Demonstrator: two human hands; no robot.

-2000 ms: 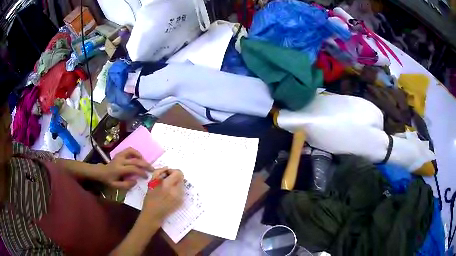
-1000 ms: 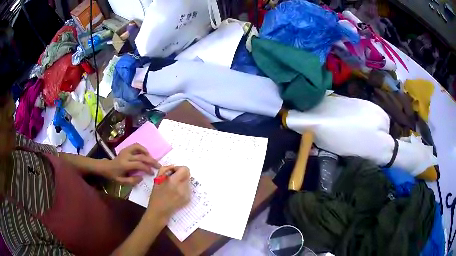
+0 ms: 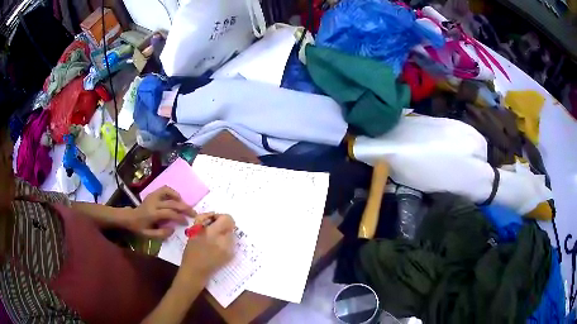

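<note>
Neither of my hands is in the picture. Another person's hand [image 3: 212, 243] holds a short red pen [image 3: 198, 227] against a printed form pad [image 3: 235, 271]. Their other hand rests at the pad's upper left, beside a raised pink leaf [image 3: 175, 185]. The pad lies on a large white paper sheet [image 3: 288, 218] with faint marks. A brown board [image 3: 262, 309] shows beneath the papers. The pen tip and the writing under the hand are hidden.
A tan wooden rod [image 3: 373, 202] and dark green cloth [image 3: 443, 266] lie right of the papers. A round shiny-rimmed object [image 3: 356, 305] is at the bottom edge. Pale blue and white rolls [image 3: 259, 111] stretch behind. A blue plastic bag [image 3: 373, 31] and a white bag [image 3: 209, 38] are farther back.
The whole view has shifted slightly left since a second ago. The other person's pen hand remains on the pad, and the things on the table keep their places.
</note>
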